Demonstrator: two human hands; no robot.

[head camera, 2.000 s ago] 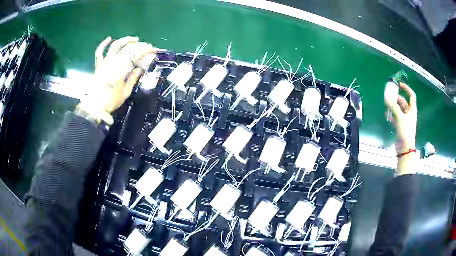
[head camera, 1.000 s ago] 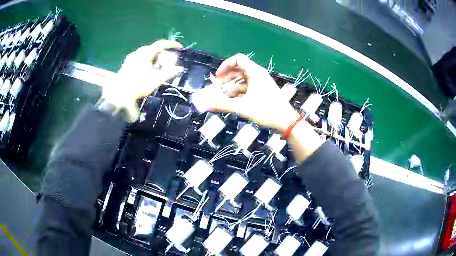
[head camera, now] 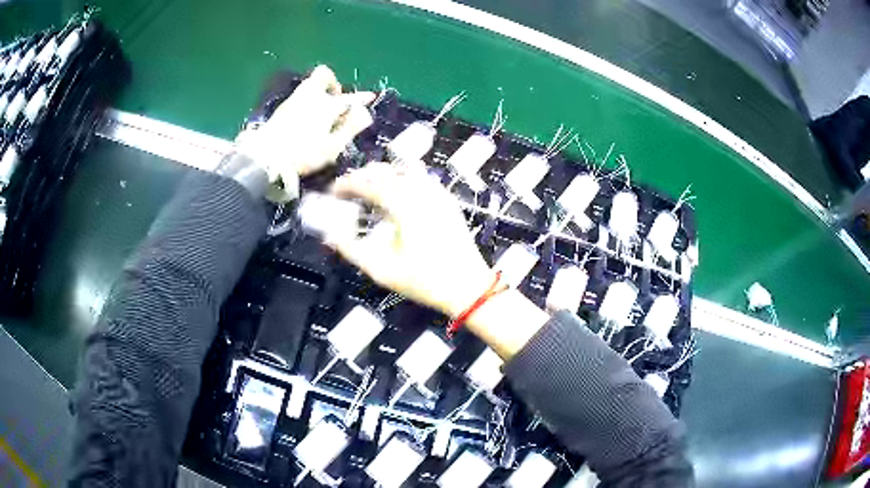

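A black blister tray (head camera: 286, 319) holds rows of white wired units (head camera: 355, 332), their thin wires spread loosely. My left hand (head camera: 303, 129) is at the tray's top left corner, fingers closed around a pale unit (head camera: 355, 124) whose wires show above. My right hand (head camera: 410, 229) reaches over the upper left of the tray. It holds a white unit (head camera: 326, 215), blurred, beside the left hand and over the second row. The hands and right sleeve hide several pockets. Some left pockets hold no unit, and one at the lower left (head camera: 256, 419) shows white glare.
The green conveyor belt (head camera: 534, 95) runs beyond the tray, with a pale side rail (head camera: 763, 334). A loose unit (head camera: 758, 297) lies on the belt at right. A filled tray stack (head camera: 57, 143) stands at far left. A red bin (head camera: 852, 419) is at the right edge.
My right hand came from the belt at right, with a unit, to the tray's upper left. Since one second ago it has moved slightly left and down. My left hand stays at the tray's top left.
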